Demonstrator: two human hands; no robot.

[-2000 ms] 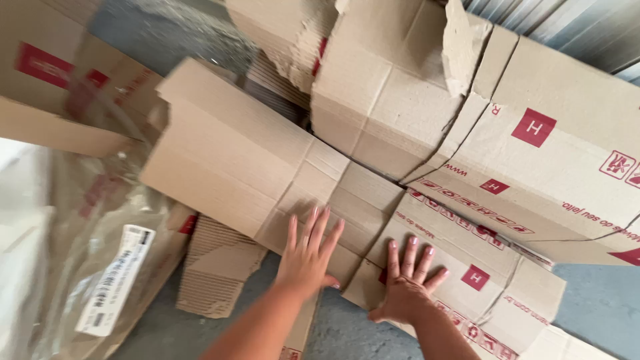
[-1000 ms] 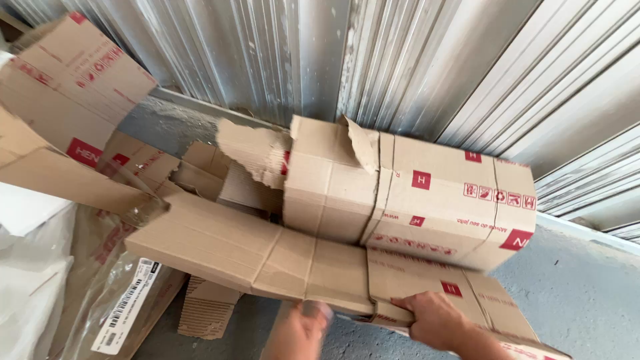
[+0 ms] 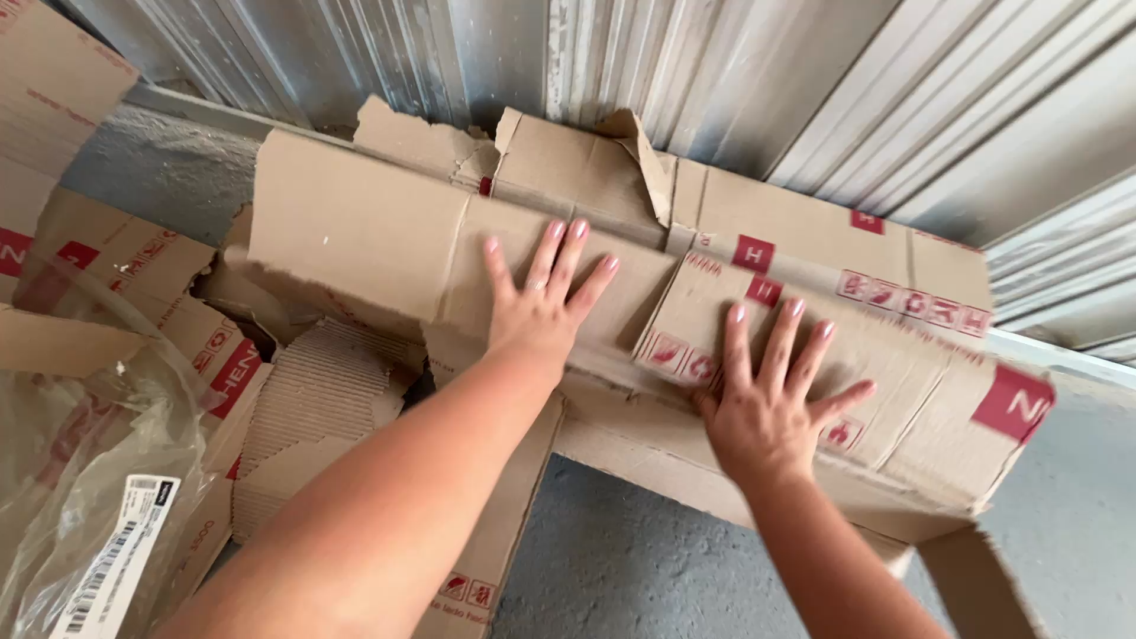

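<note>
My left hand (image 3: 537,306), a ring on one finger, lies flat with spread fingers on a folded sheet of brown corrugated cardboard (image 3: 373,213). To its right, my right hand (image 3: 777,399) presses palm down, fingers apart, on a cardboard panel with red print (image 3: 923,382) that overlaps the sheet. Behind these lies a folded cardboard box (image 3: 781,200) with a torn, upturned flap (image 3: 643,169). Both hands rest on top of the cardboard and grip nothing. The layers beneath the panels are mostly hidden.
A corrugated metal wall (image 3: 674,71) runs behind the cardboard. At left are clear plastic wrap (image 3: 115,426) with a printed label (image 3: 120,559), more printed cardboard (image 3: 53,169) and a torn ribbed piece (image 3: 311,399). Grey concrete floor (image 3: 612,550) shows below.
The long sheet and printed panel, which lay in front of the box, are now folded up against it and partly cover it. Both hands have moved from the near edge onto the top.
</note>
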